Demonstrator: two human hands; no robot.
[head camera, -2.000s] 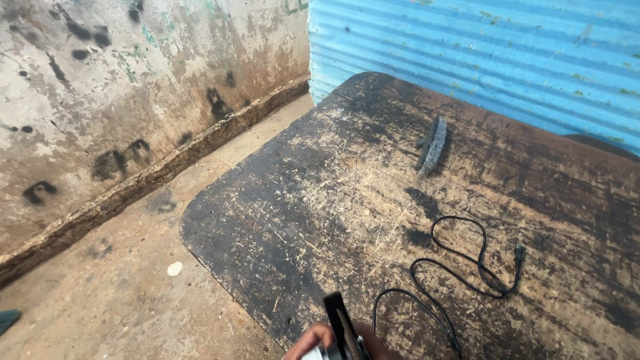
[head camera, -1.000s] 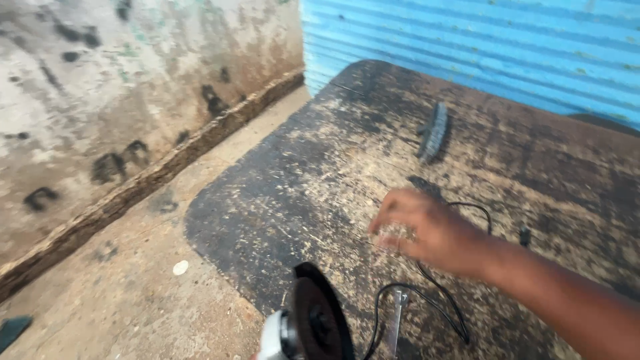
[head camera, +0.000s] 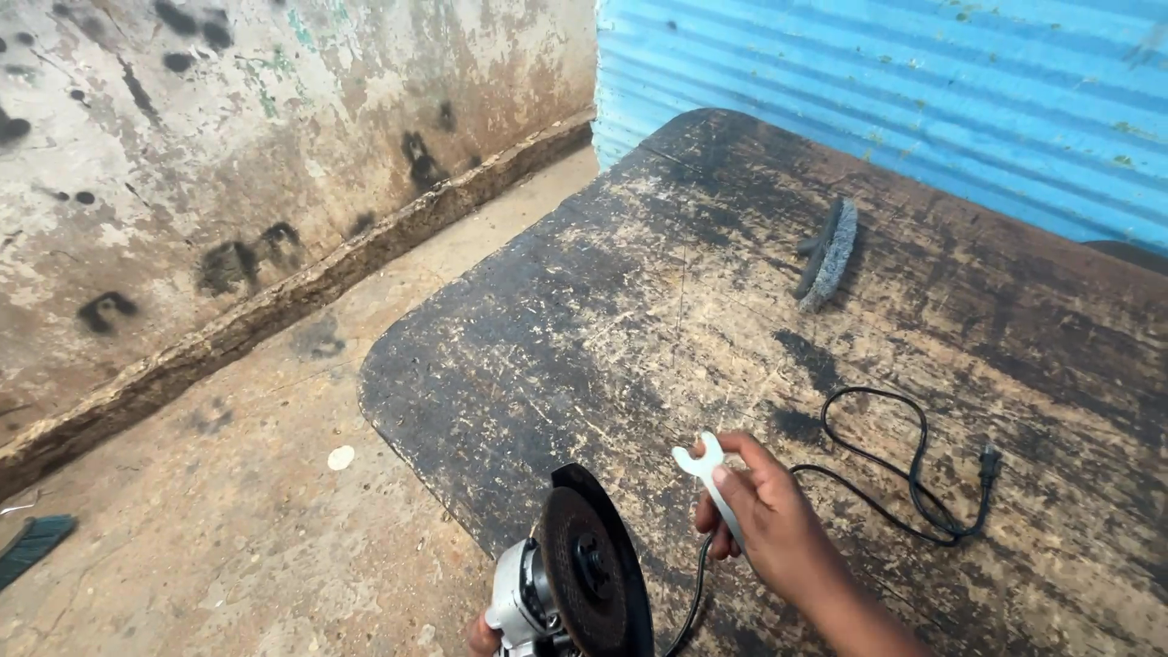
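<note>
At the bottom centre is an angle grinder (head camera: 525, 593) with a silver gear head, a brown disc (head camera: 579, 570) and a black guard. My left hand (head camera: 482, 634) grips it from the left; only a bit of that hand shows, and the grinder's body runs out of view. My right hand (head camera: 766, 516) holds an open-ended metal spanner (head camera: 703, 465) over the worn wooden table (head camera: 511, 365), its forked end pointing up and left. Close by, a black power cord (head camera: 922, 456) with a plug (head camera: 990, 461) lies looped on the table.
A brush with grey bristles (head camera: 835, 255) lies further back on the table. Behind it stands a blue corrugated wall (head camera: 876, 91). On the left are a stained plaster wall (head camera: 274, 119), its low ledge and the floor (head camera: 301, 484). Dark green bristles (head camera: 36, 547) show at the left edge.
A second ago my right hand was over the table with a metal tool lying below it; now it holds the spanner. The grinder has come further into view since the first frame.
</note>
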